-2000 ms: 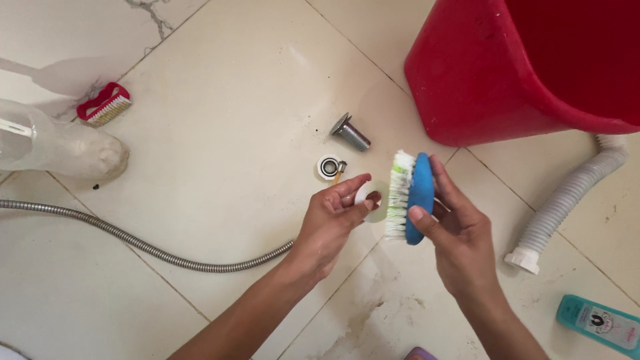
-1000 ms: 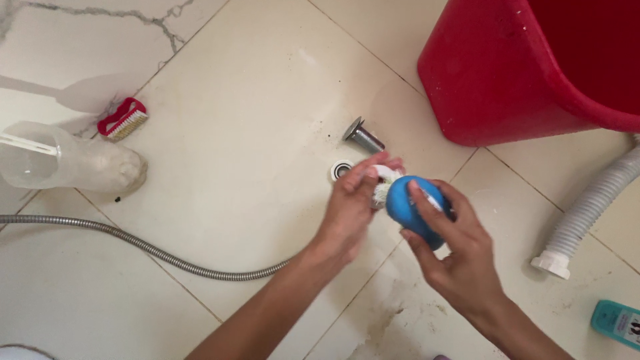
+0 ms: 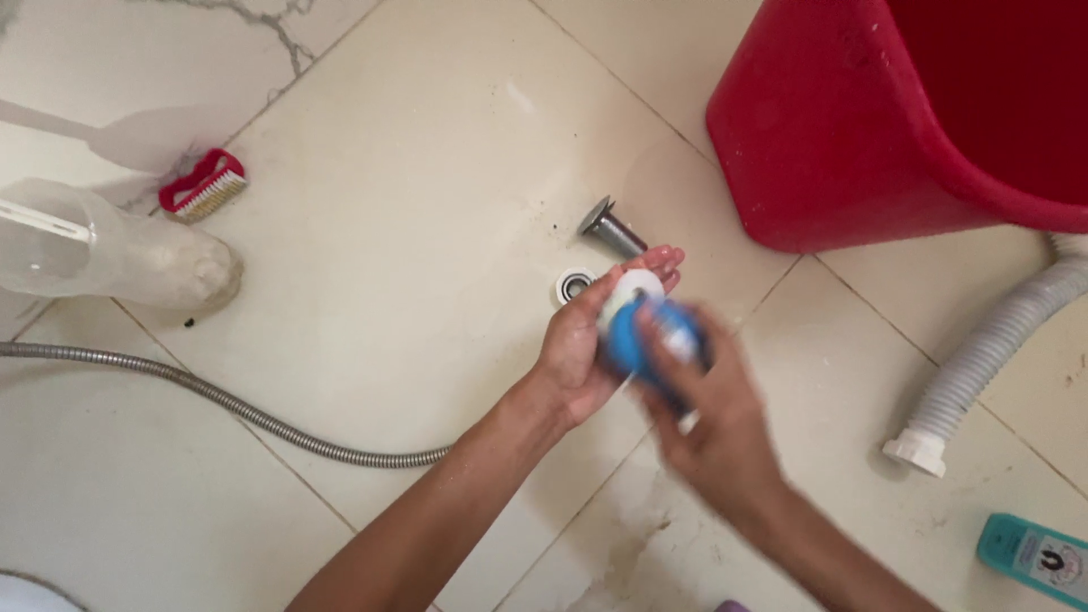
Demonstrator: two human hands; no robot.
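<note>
My left hand (image 3: 586, 348) holds a round white ring or washer (image 3: 637, 287) against its palm and fingers. Over it, my right hand (image 3: 714, 382) grips a blue-backed scrub brush (image 3: 654, 340), blurred by motion, its bristles against the left palm and the ring. Just past the left fingertips, a metal drain fitting with a flanged head (image 3: 614, 229) lies on the tiles. A small white and metal ring fitting (image 3: 574, 286) rests beside the left thumb, partly covered by the hand.
A red bucket (image 3: 833, 144) stands at upper right, with a grey corrugated hose (image 3: 986, 357) below it. A teal bottle (image 3: 1033, 557) lies at lower right. To the left are a red-handled brush (image 3: 204, 185), a translucent plastic container (image 3: 127, 255) and a metal shower hose (image 3: 297, 438).
The blue brush has come from upright beside the ring to lying over the left palm. My left hand has turned from pinching the ring to cradling it with the palm up.
</note>
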